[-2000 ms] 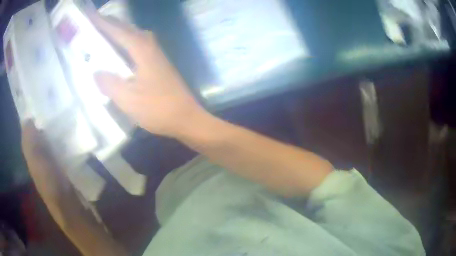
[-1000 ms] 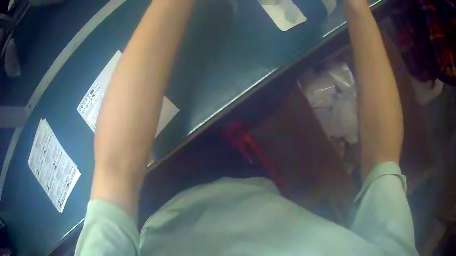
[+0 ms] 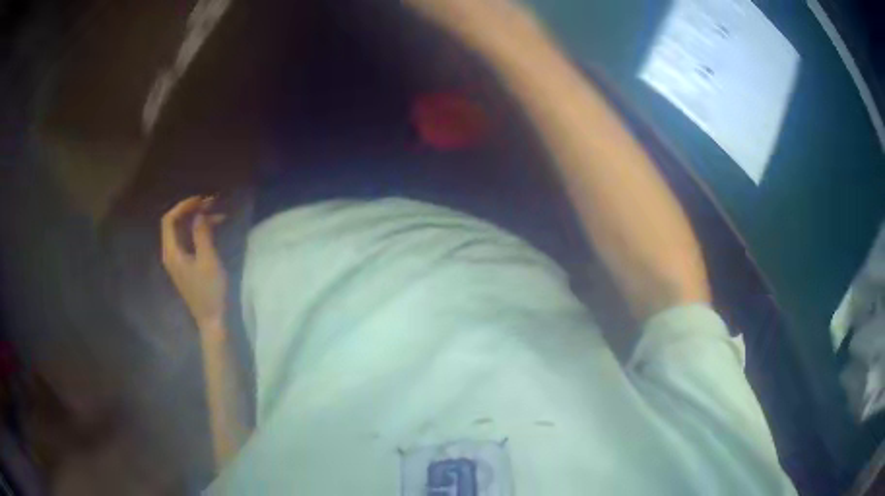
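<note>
My left hand hangs low at the left, beside my shirt. Its fingers are loosely curled and apart, and I see nothing in it. My right forearm reaches up to the top edge, where the picture cuts it off, so my right hand is out of view. A white sheet with small dark print lies on the green bench at the upper right. No hand touches it in view.
The dark bench edge curves down the right side. A crumpled whitish, shiny thing lies at the far right. A blurred red thing is beyond my shirt. The left side is brown and blurred.
The view has swung, and the sheet now shows at the upper right. My left hand has come down to my side; my right arm still reaches up out of the picture.
</note>
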